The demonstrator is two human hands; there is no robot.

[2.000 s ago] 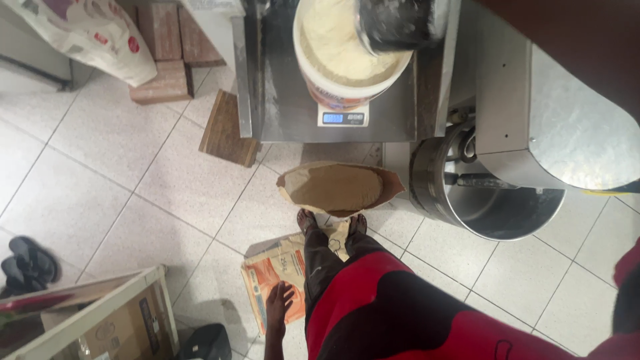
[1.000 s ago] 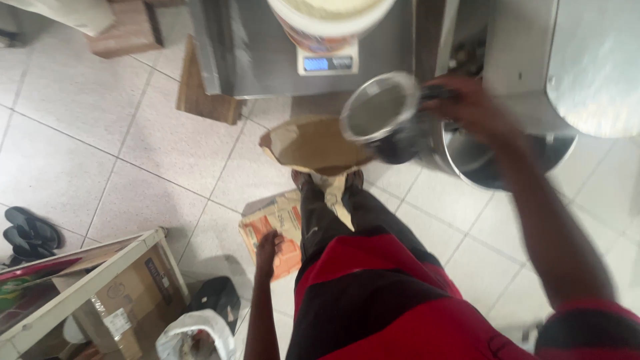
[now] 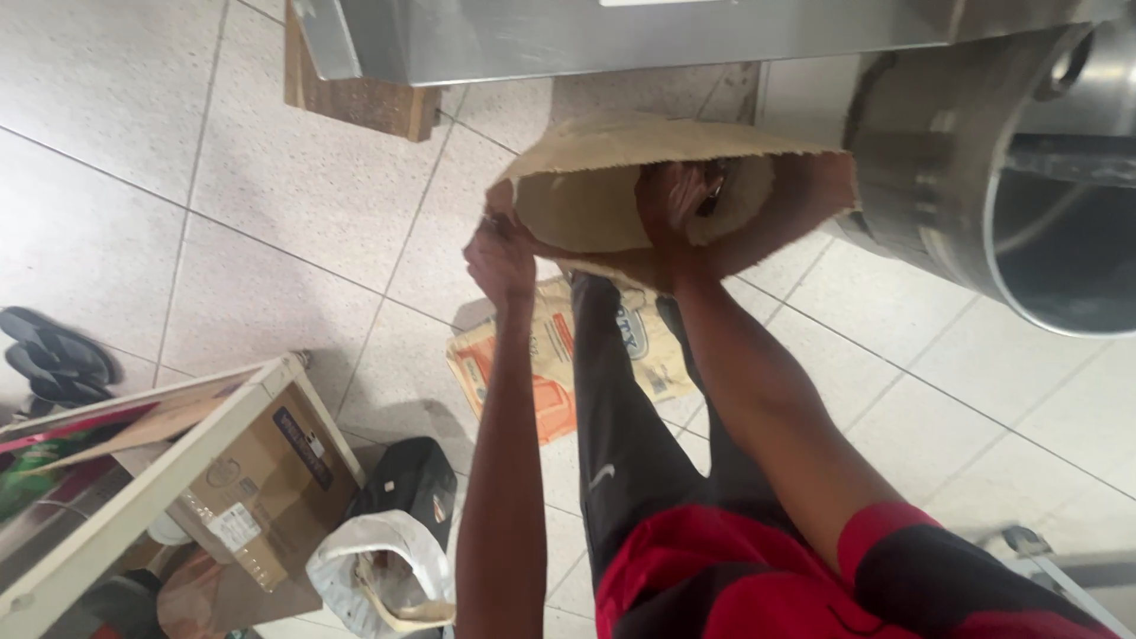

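Observation:
An open paper sack (image 3: 621, 142) with a ragged rim stands in front of my feet. My left hand (image 3: 499, 253) grips its rim at the left corner. My right hand (image 3: 683, 195) reaches down inside the sack, closed around the handle of a scoop or jug; most of that vessel is hidden in the sack, as are some of my fingers. A flattened printed paper sack (image 3: 555, 355) lies on the floor under and around my legs.
A metal table edge (image 3: 666, 40) is just beyond the sack, a steel mixer bowl (image 3: 1003, 204) at the right. A wooden block (image 3: 364, 106) is at upper left. Lower left are a shelf frame (image 3: 213, 444) with boxes, a lined bin (image 3: 382, 568) and black sandals (image 3: 58, 355).
My right hand has moved from above the white tub, over to the open sack and into it. My left hand, empty and lower before, now holds the sack's rim. The view has tilted down.

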